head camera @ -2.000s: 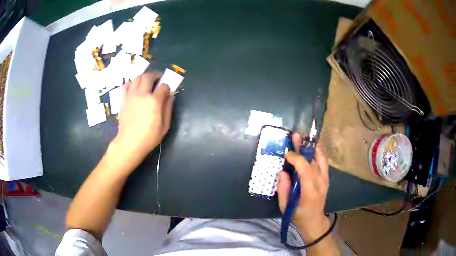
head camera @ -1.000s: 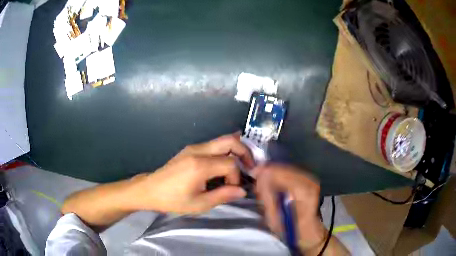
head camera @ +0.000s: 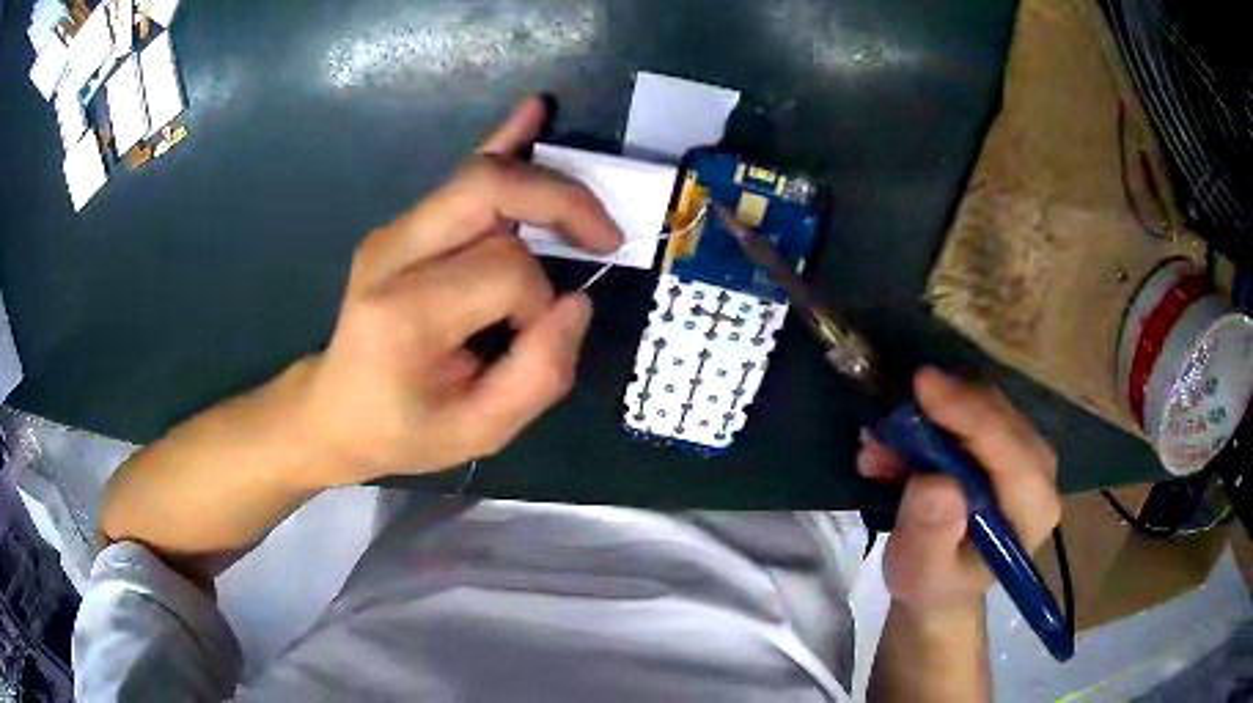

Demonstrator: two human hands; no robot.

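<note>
The blue phone board (head camera: 770,247) lies on the dark green mat, its lower half covered by the white keypad dome sheet (head camera: 704,360). A white LCD module (head camera: 594,199) lies at its left edge, with its orange-gold flex cable (head camera: 686,220) on the board. My left hand (head camera: 460,295) pinches the thin solder wire (head camera: 635,249), whose end reaches the flex; one finger lies on the LCD. My right hand (head camera: 969,481) holds the soldering iron by its dark blue handle (head camera: 978,511), its tip at the flex beside the wire end.
A white piece (head camera: 679,116) lies above the LCD. Loose LCD modules (head camera: 113,85) lie at the far left. At the right are a brown cardboard mat (head camera: 1037,227), the red and white solder spool (head camera: 1193,360) and part of the black fan grille (head camera: 1198,96).
My left hand has come from the LCD pile to the board. An LCD with its flex now lies at the board. The iron's tip has moved onto the flex area. The view has shifted.
</note>
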